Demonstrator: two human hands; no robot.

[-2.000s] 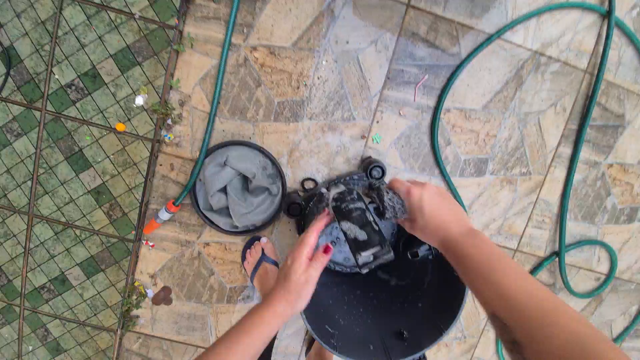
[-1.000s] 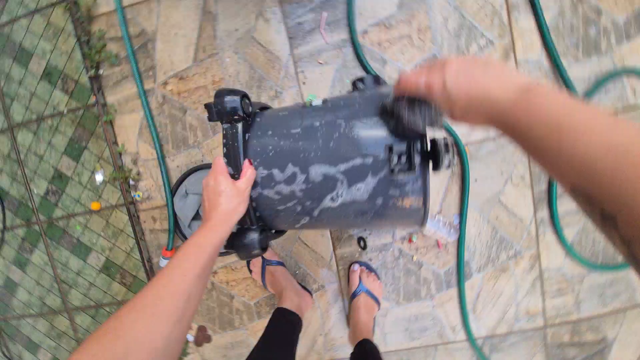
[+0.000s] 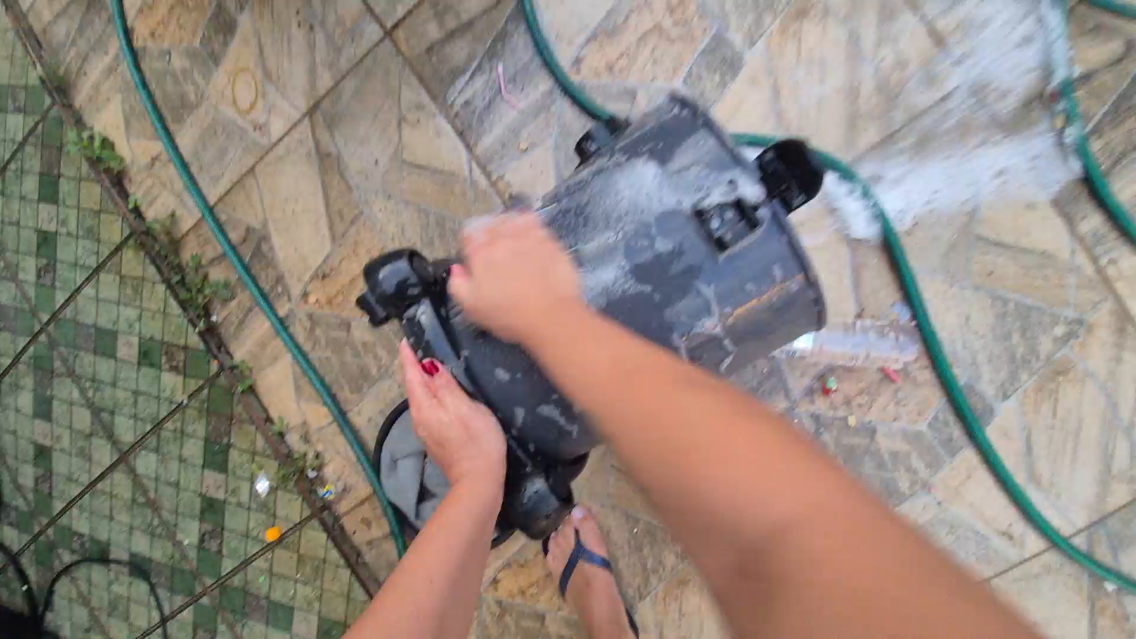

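A dark grey plastic vacuum cleaner tank [image 3: 639, 266] lies on its side in mid-view, wet and streaked with suds. My left hand [image 3: 457, 430] presses on its black wheeled base [image 3: 430, 337] at the left end. On the tank's side near that base rests my right hand [image 3: 519, 275], blurred, its fingers bent; white foam shows at the fingertips, and whether they close on something cannot be told. A black caster [image 3: 790, 175] sticks out by the tank's open rim, and a black latch fitting is set in the wall.
Partly under the base sits a round grey cloth filter [image 3: 410, 466] with a black rim. Green hose [image 3: 257, 288] runs along the left, and more hose [image 3: 923, 328] curves at the right. A clear plastic bottle [image 3: 852, 344] lies beside the tank. My sandalled foot [image 3: 587, 564] is just below.
The tank, upright with its base underneath or facing up two seconds ago, now lies tilted on its side. My right hand has moved from the rim end to near the base. White foam shows on the floor.
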